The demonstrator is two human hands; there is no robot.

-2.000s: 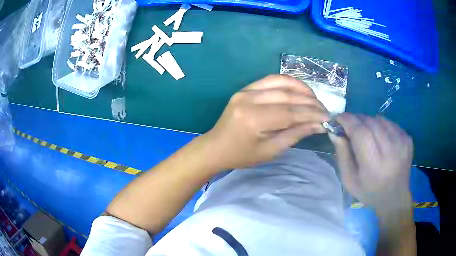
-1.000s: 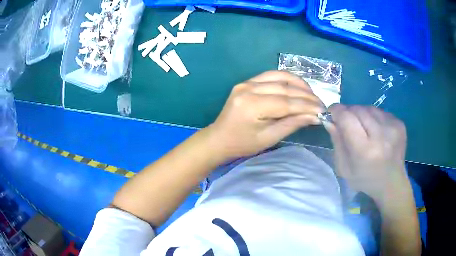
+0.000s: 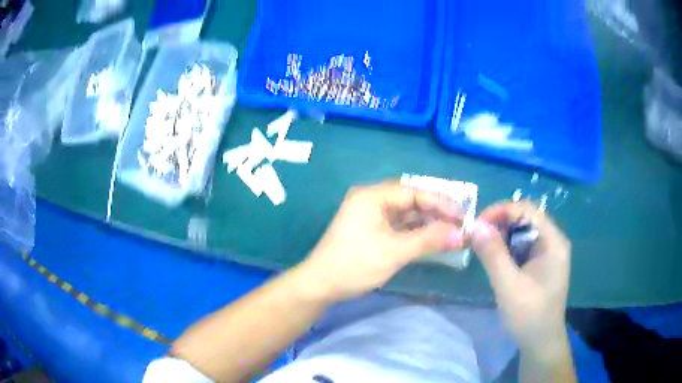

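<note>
My left hand (image 3: 389,236) and my right hand (image 3: 527,265) meet fingertip to fingertip above the work pad. A small whitish piece (image 3: 469,224) shows between the fingertips, blurred; its exact shape cannot be told. A short dark and silver tool (image 3: 522,238) is tucked in the curled fingers of my right hand. The rectangular pad (image 3: 456,259), white below, lies on the green bench behind and under my hands, which partly hide it. A loose pile of flat white strips (image 3: 268,161) lies to the left of my hands.
A left blue tray (image 3: 336,30) holds copper-coloured pins (image 3: 329,84). A right blue tray (image 3: 523,67) holds thin white sticks (image 3: 490,131). Tiny clear components (image 3: 550,196) lie at the right. A full clear tub (image 3: 178,131) and second tub (image 3: 99,90) stand left, beside crumpled plastic (image 3: 22,142).
The camera view has tilted up, so more of the trays shows. My right hand has turned and opened its curl, and the dark tool now shows in it. The fingertips remain together.
</note>
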